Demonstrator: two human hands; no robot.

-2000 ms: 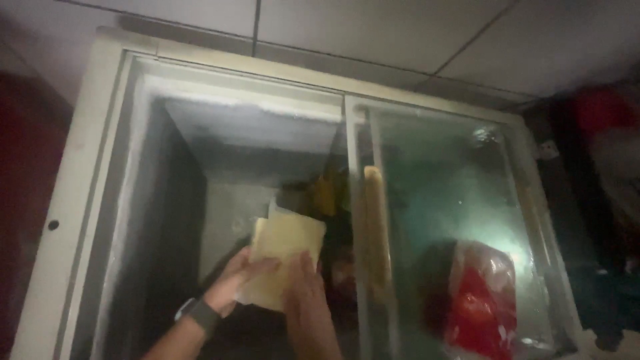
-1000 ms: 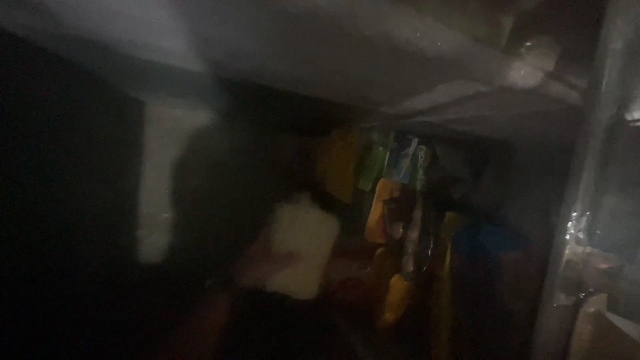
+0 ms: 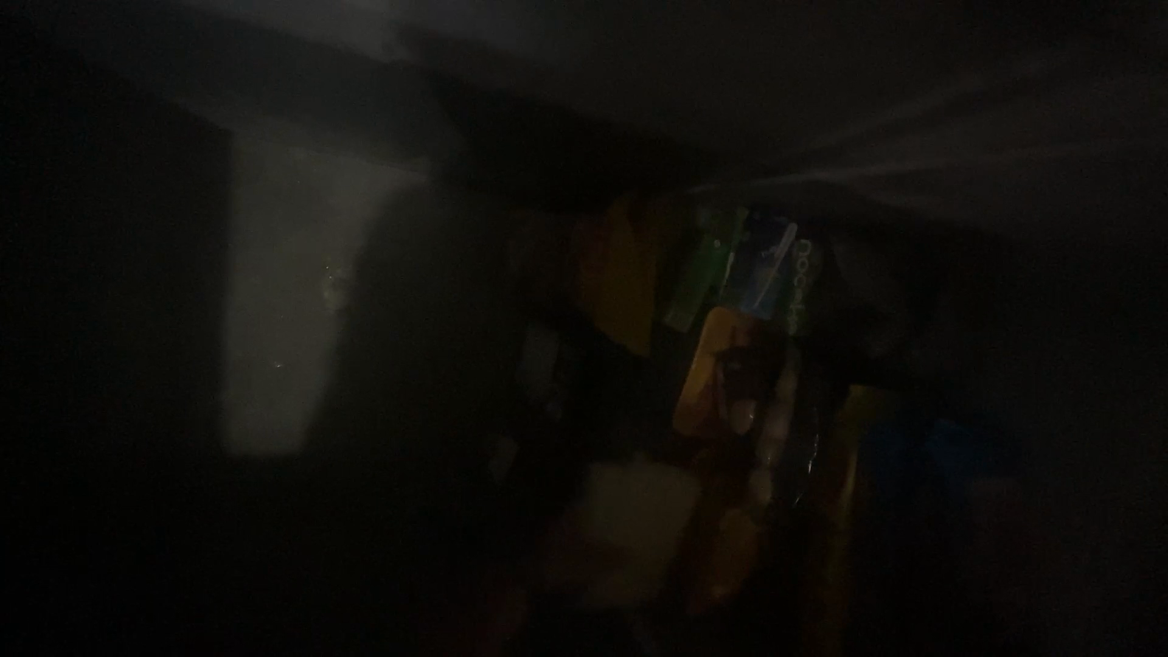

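Note:
The view is very dark and blurred. A pale, flat packet (image 3: pixel 643 525) shows faintly low in the middle, inside a chest freezer. My left hand (image 3: pixel 575 552) is a dim reddish shape at the packet's left side, its fingers over the packet's edge. My right hand cannot be made out. Just beyond the packet and to its right lies an orange package (image 3: pixel 707 374), with blue (image 3: pixel 766 265) and green (image 3: pixel 698 278) packages behind it.
A yellow-orange package (image 3: pixel 625 283) stands left of the green one. A yellow package (image 3: pixel 844 493) and a blue item (image 3: pixel 972 447) are at the right. The freezer's inner wall (image 3: pixel 283 301) shows a lit patch at the left.
The view has moved from above the freezer, with its sliding glass lid, to deep inside it, and has darkened. Both hands were at the pale packet two seconds ago; my right hand is no longer discernible.

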